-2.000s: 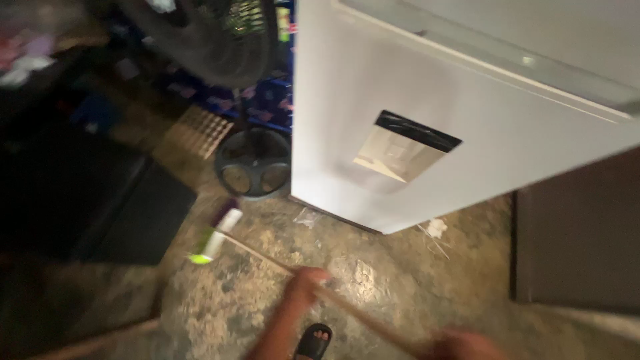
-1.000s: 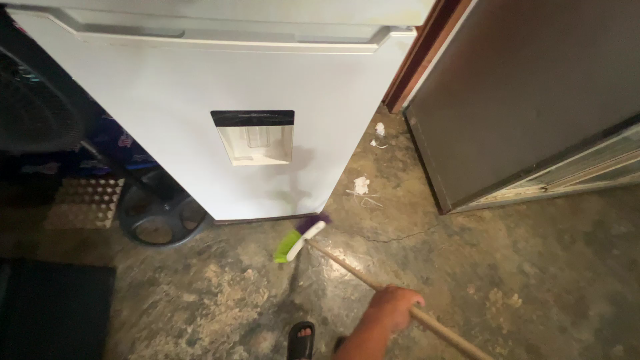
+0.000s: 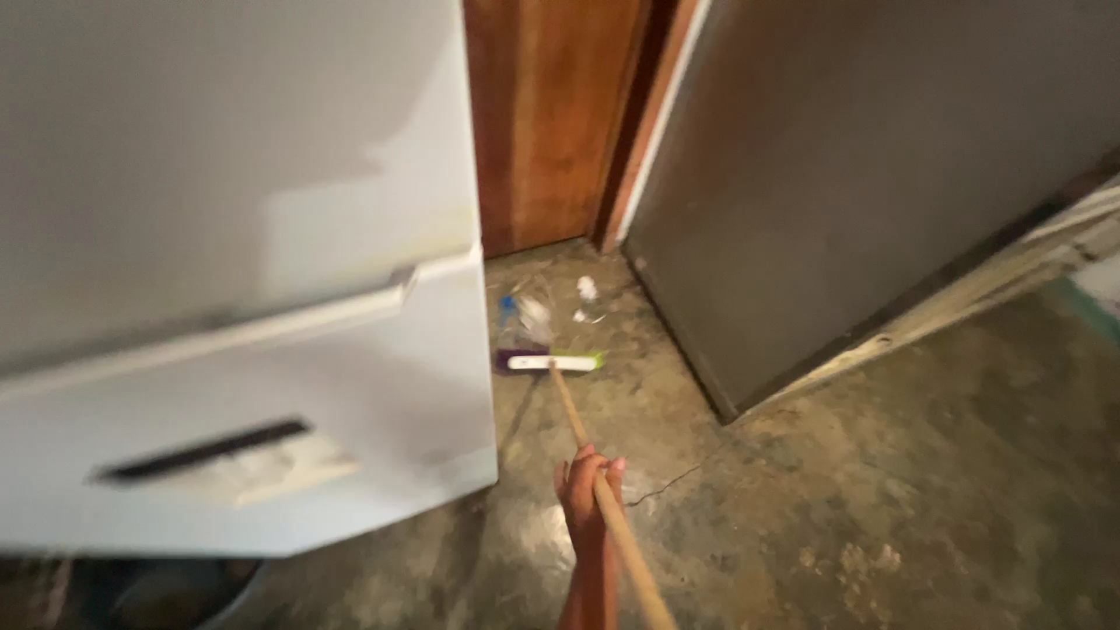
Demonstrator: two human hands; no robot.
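Observation:
My left hand [image 3: 591,481] is closed around the wooden handle [image 3: 630,560] of a push broom, partway along its length. The broom head [image 3: 553,362], a white block with purple bristles on the left and green on the right, rests on the concrete floor between the refrigerator and a dark panel. Just beyond the bristles lies blurred litter: clear plastic [image 3: 532,322] with a blue bit [image 3: 507,303], and white scraps [image 3: 586,287] to its right. The handle's upper end runs out of the frame at the bottom, and my right hand is out of sight.
A white refrigerator [image 3: 420,367] with a dispenser recess [image 3: 254,468] stands at left. Behind the litter is a brown wooden door [image 3: 551,131] with its frame. A large dark panel [image 3: 787,201] leans in from the right. A dark round base [image 3: 166,591] shows at bottom left.
The broom head has moved from the refrigerator's front to the gap at its right side, beside the litter. My right hand, blurred in the oldest frame, is no longer visible. The view has swung right.

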